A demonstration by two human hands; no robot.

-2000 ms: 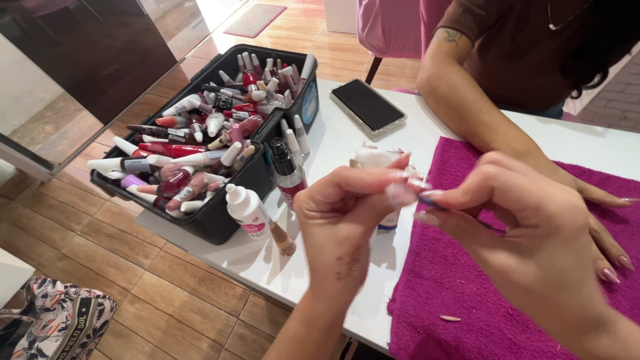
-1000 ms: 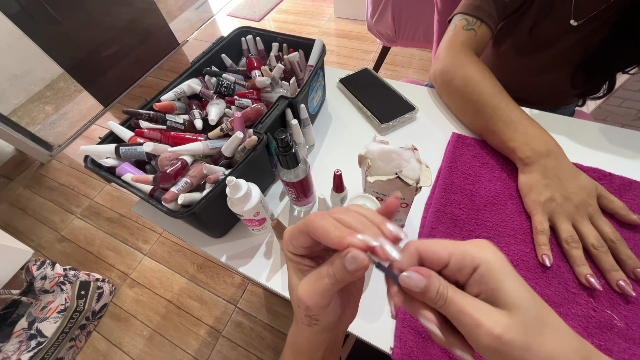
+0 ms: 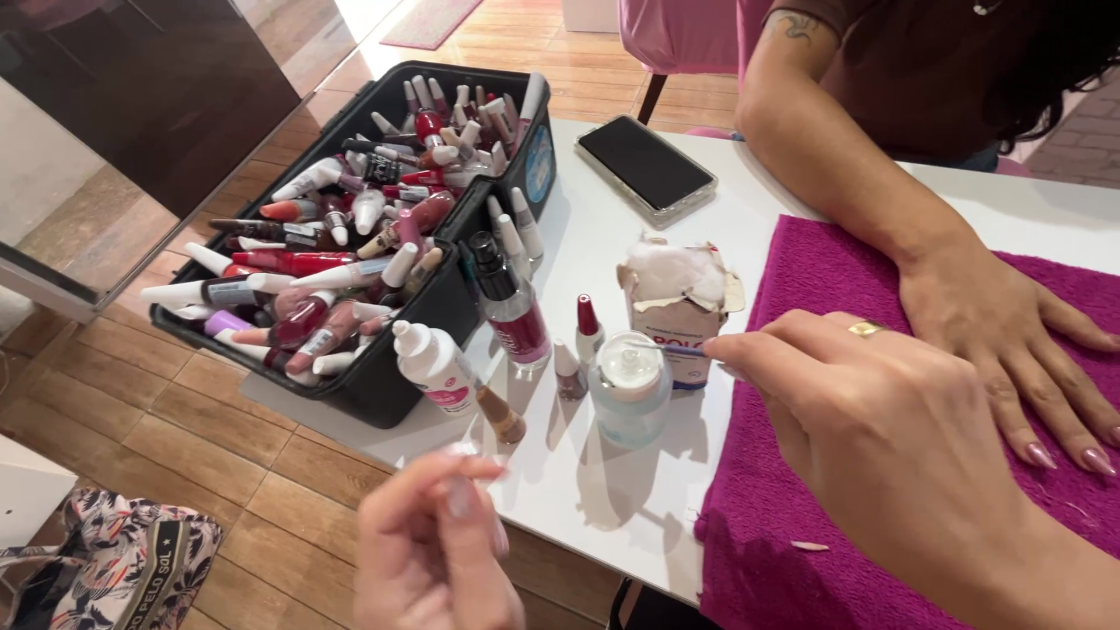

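Observation:
My right hand [image 3: 875, 437] pinches a thin stick-like tool [image 3: 678, 348], whose far end is over the white top of a clear bottle [image 3: 630, 394] of pale liquid. Whether its tip touches that top I cannot tell. My left hand [image 3: 442, 542] is raised in front of the table, thumb and index finger close together; whether something small is between them is unclear. Behind the clear bottle stands an opened carton of cotton [image 3: 678, 324]. A small bottle with a red cap [image 3: 588, 328] and one with a white cap [image 3: 570, 372] stand beside the bottle.
A black bin [image 3: 394, 385] of nail polish bottles, a white squeeze bottle [image 3: 437, 367], a pump bottle [image 3: 516, 324] and a brown small bottle [image 3: 500, 416] are at left. A phone [image 3: 647, 166] lies behind. Another person's hand [image 3: 989, 324] rests on a magenta towel [image 3: 770, 490].
My hands, together a second ago, have moved apart. The right one has brought the thin tool to the clear bottle; the left one is lower in view.

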